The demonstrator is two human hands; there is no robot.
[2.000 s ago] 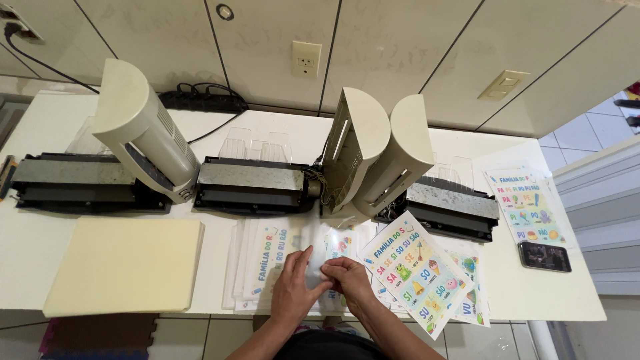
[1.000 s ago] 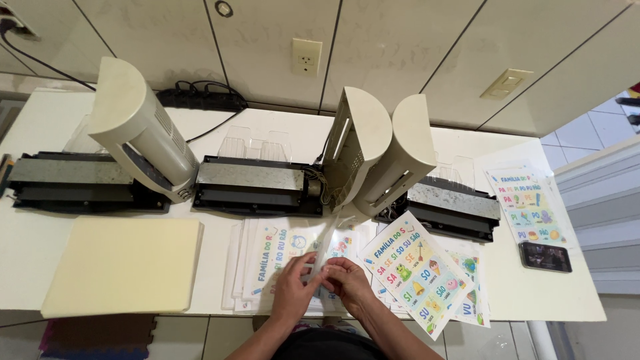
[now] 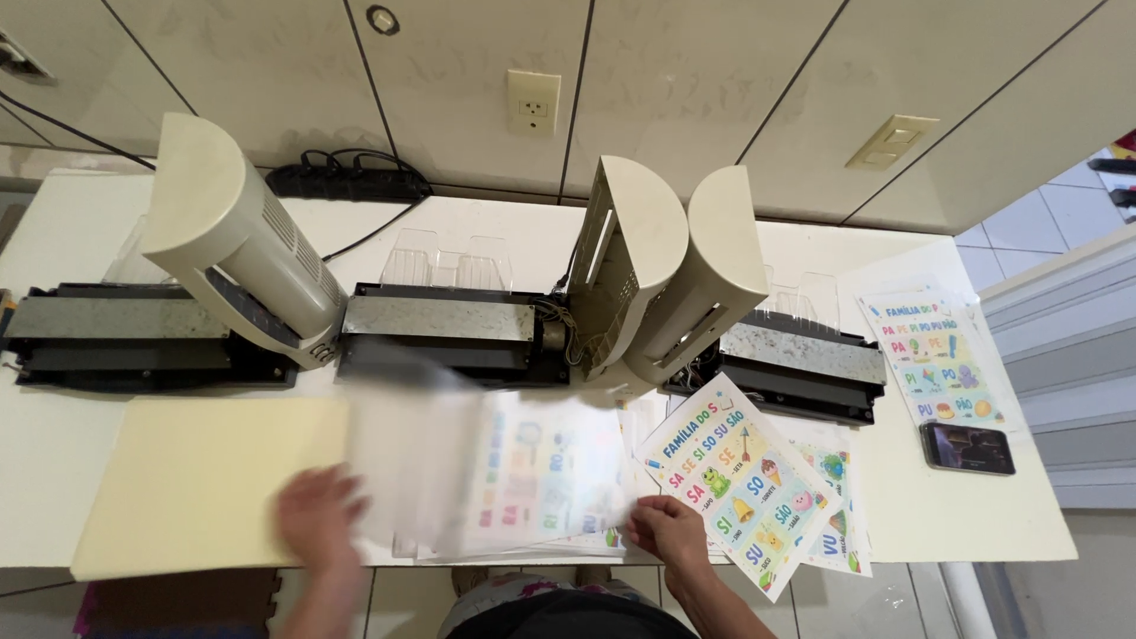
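My right hand (image 3: 666,528) pinches the lower right corner of a translucent plastic sheet (image 3: 417,461), blurred by motion, which lies or hangs over a printed syllable sheet (image 3: 550,453). My left hand (image 3: 319,515), also blurred, is off the sheet's left side, over the right edge of a pale yellow stack of sheets (image 3: 213,488), fingers apart. Right of my right hand, a colourful printed sheet (image 3: 745,479) lies tilted over other printed pages (image 3: 839,497). Behind the plastic sheet stands an uncovered laminator (image 3: 444,328) with a metal plate on top.
Another uncovered laminator (image 3: 133,328) is at the left and a third (image 3: 799,364) at the right. Beige plastic covers (image 3: 240,240) (image 3: 630,257) stand upright among them. A black power strip (image 3: 346,182) lies by the wall. A phone (image 3: 967,446) rests on a printed page (image 3: 941,355) at the right.
My hands were together at the plastic; now they are apart, the left one farther left. The plastic, narrow and upright between the fingers before, is spread out over the prints.
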